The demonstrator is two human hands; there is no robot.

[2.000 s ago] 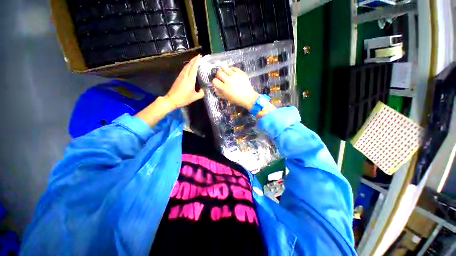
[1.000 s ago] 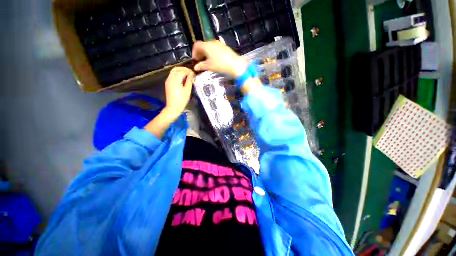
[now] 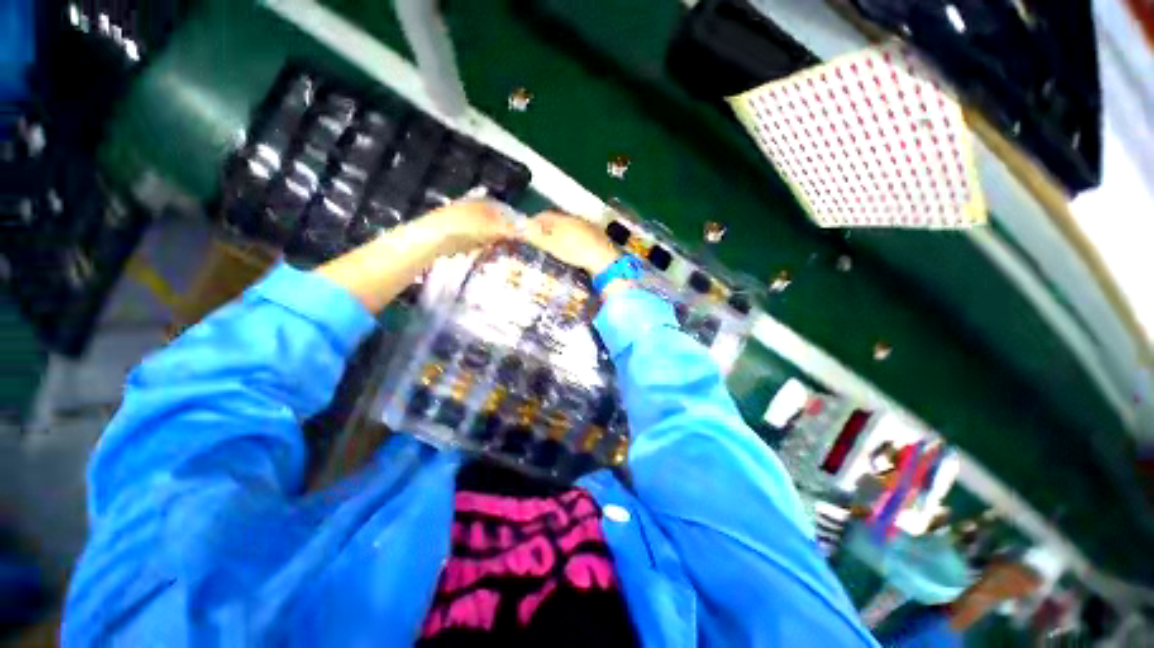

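A clear blister tray [image 3: 506,380] lies in front of my torso, with rows of dark parts with orange strips. Its surface is shiny with glare. My left hand [image 3: 487,219] and my right hand [image 3: 570,241] are close together over its far edge. A blue band is on my right wrist. The fingers are blurred and overlap, so what they hold cannot be told. More of the clear tray shows beyond my right wrist.
A black blister tray [image 3: 367,165] lies at the upper left. Small housings [image 3: 618,166] sit spaced along the green bench. A label sheet [image 3: 867,139] is at the upper right. A power supply [image 3: 845,441], a turquoise fan [image 3: 921,565] and another person's hand [image 3: 1000,589] are at the lower right.
The view has turned, so the bench runs diagonally and the carton of black trays has mostly left the picture. My hands have moved from the tray's left corner to its far edge.
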